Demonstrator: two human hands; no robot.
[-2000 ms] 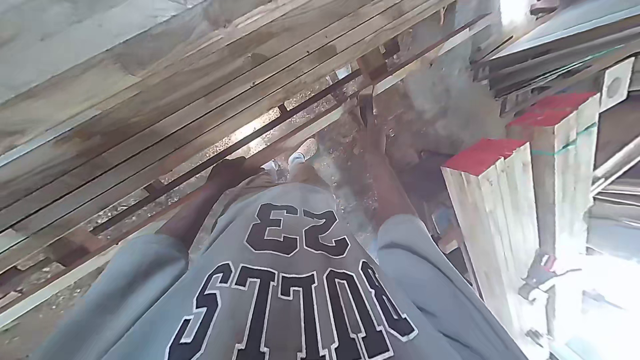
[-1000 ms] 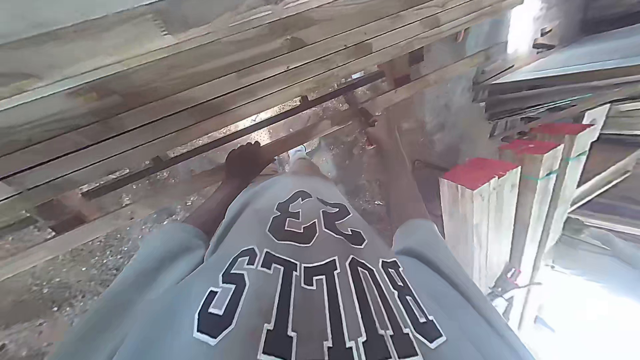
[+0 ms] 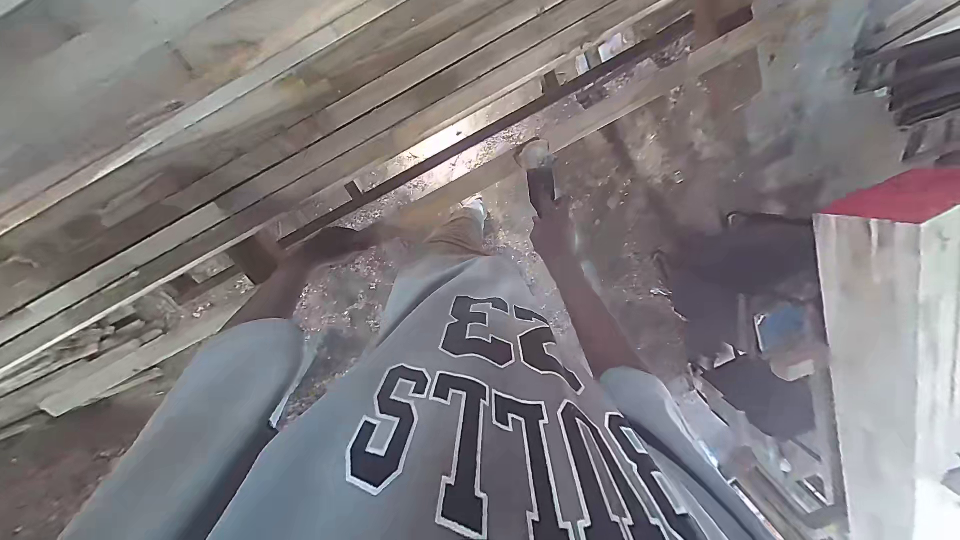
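Observation:
My right hand [image 3: 553, 229] is closed around the dark handle of a short hand tool [image 3: 541, 180]. The tool points away from me, and its pale, rounded end lies over a long wooden rail [image 3: 600, 124]; contact there cannot be made out. On the left, my left hand [image 3: 337, 244] is at the same rail's near side, close to a short upright wooden block [image 3: 259, 255]. Its fingers are dark and blurred, so its grip is unclear. Beyond both hands lies a stack of long wooden boards [image 3: 300, 142], running diagonally across the view.
A pale wooden post with a red-painted end [image 3: 892, 196] stands at the right. Dark sheet-like items [image 3: 742, 285] lie beside it on the ground. More stacked timber [image 3: 922, 90] is at the upper right. Scrap wood pieces [image 3: 112, 330] lie at the lower left, and debris covers the dirt floor.
The view has shifted, with the red-ended posts now farther right and partly out of frame. The tool in my right hand shows more plainly than before, and that hand sits lower in the view.

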